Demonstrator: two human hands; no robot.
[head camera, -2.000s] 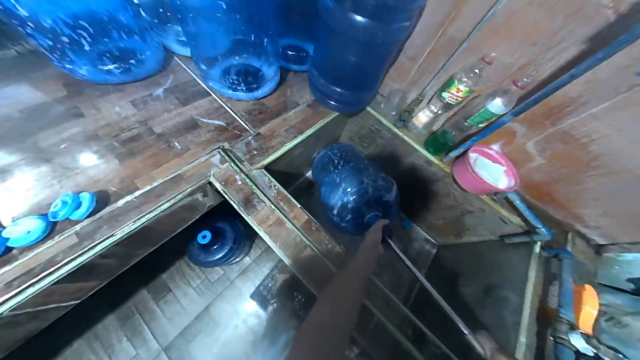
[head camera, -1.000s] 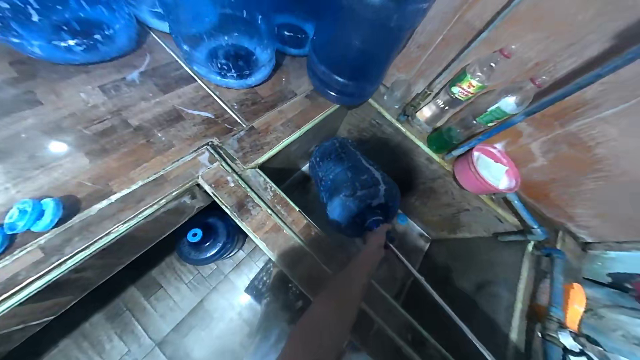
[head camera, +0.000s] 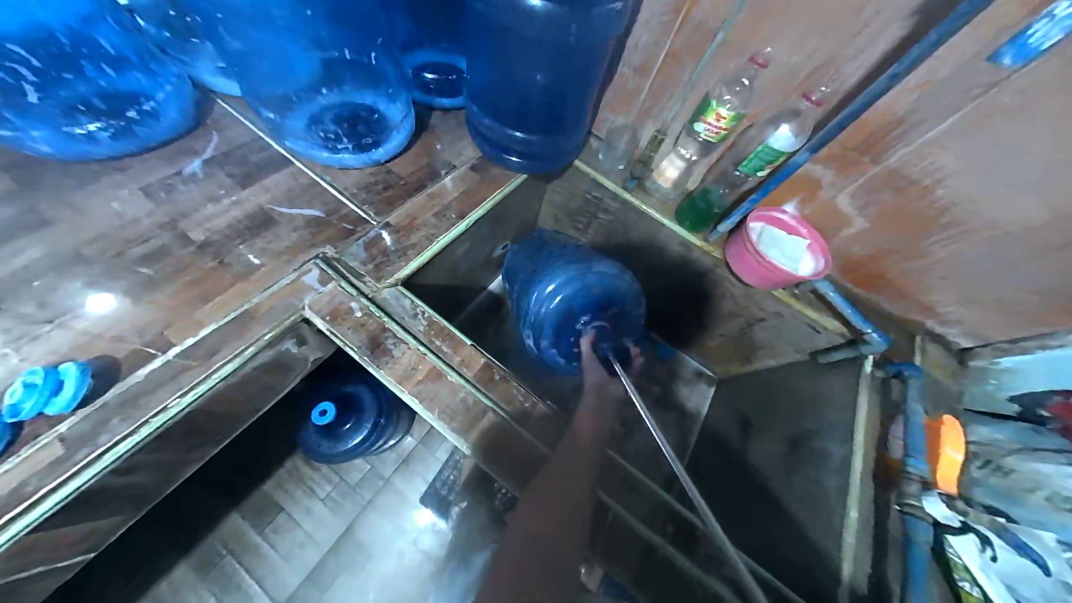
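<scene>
A large blue plastic water jug (head camera: 569, 293) lies tilted inside a dark-walled basin, its neck facing me. My left hand (head camera: 610, 360) grips the jug at its neck, thumb on one side and fingers on the other. A thin metal rod (head camera: 682, 477) runs from the jug's mouth down to the bottom right edge of the view. Whether its tip is inside the jug is hidden by the neck and my fingers. My right hand is out of view.
Several large blue jugs (head camera: 352, 126) stand on the wood-patterned ledge, near blue caps (head camera: 50, 391). Another jug (head camera: 356, 423) stands on the lower floor. Two plastic bottles (head camera: 708, 126) and a pink bucket (head camera: 779, 251) line the basin's far edge. Blue pipes (head camera: 917, 469) run at the right.
My left hand stays at the jug's neck, and its fingers now show on both sides of it. The right hand, seen at the rod's lower end two seconds ago, is out of view.
</scene>
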